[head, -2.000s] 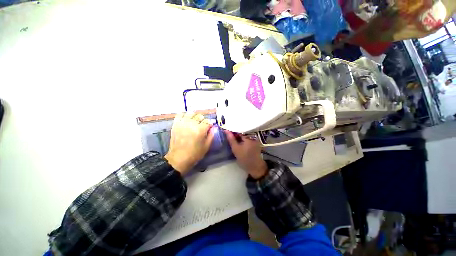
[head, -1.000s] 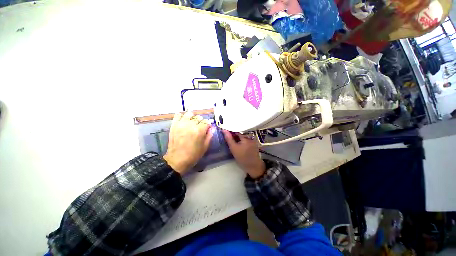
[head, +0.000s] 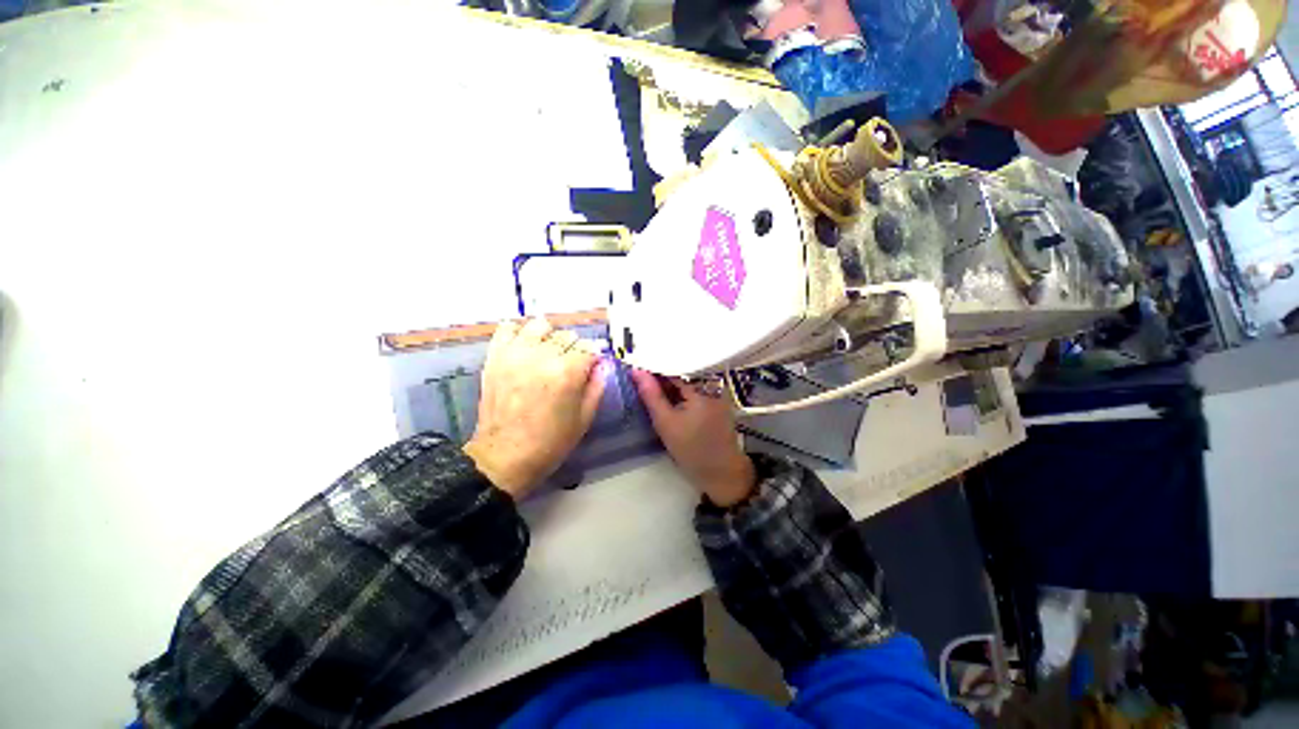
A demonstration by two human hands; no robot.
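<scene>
A grey-blue sewing template [head: 425,387] with an orange-brown strip along its far edge lies flat on the table, partly under the cream sewing machine head [head: 684,292]. My left hand [head: 537,399] lies on top of the template, its fingertips close to the lit end of the head. My right hand [head: 697,436] is at the template's right side, just below the head, with thumb and fingers close together; what they touch is too dark to tell. The needle and presser foot are hidden by the head and my hands.
Grey fabric pieces [head: 809,427] lie under the machine arm. Dark strips [head: 634,143] lie beyond the head on the white table [head: 285,185]. A pale curved lever [head: 926,331] sticks out from the machine. Blue plastic bags [head: 912,57] are behind it.
The whole view has shifted very slightly. My hands and the template stay in nearly the same place by the machine head.
</scene>
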